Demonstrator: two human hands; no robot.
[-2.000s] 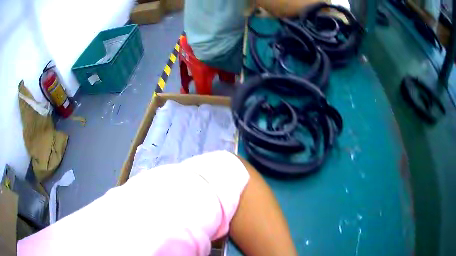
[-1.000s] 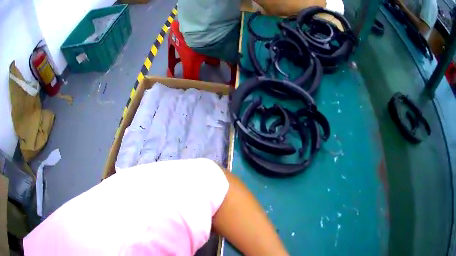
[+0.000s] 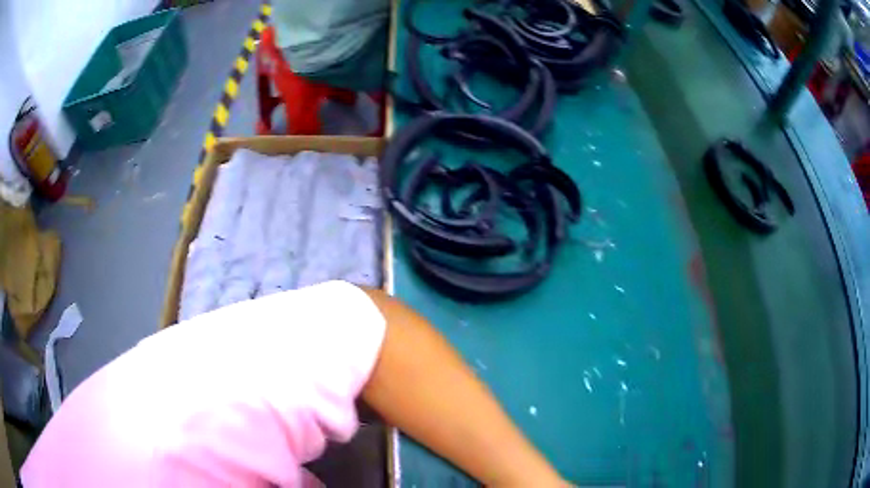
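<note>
Black headband assemblies [image 3: 477,276] lie heaped on the blue-green bench top [image 3: 611,315], along its left edge. The nearest heap is made of large and small black arcs lying inside one another. More black arcs [image 3: 534,86] lie behind it. My left forearm reaches across the bench's near left part and runs out of the bottom edge, so my left hand is cut off. My right hand is not in view.
A carton [image 3: 258,145] with white wrapped rolls stands against the bench's left side. A person [image 3: 334,38] sits on a red stool [image 3: 303,100] beyond it. A conveyor [image 3: 782,295] on the right carries a black headband part [image 3: 749,186].
The view has shifted, so the heap and carton sit further left and higher. More of my left forearm shows over the bench. The heap looks unchanged.
</note>
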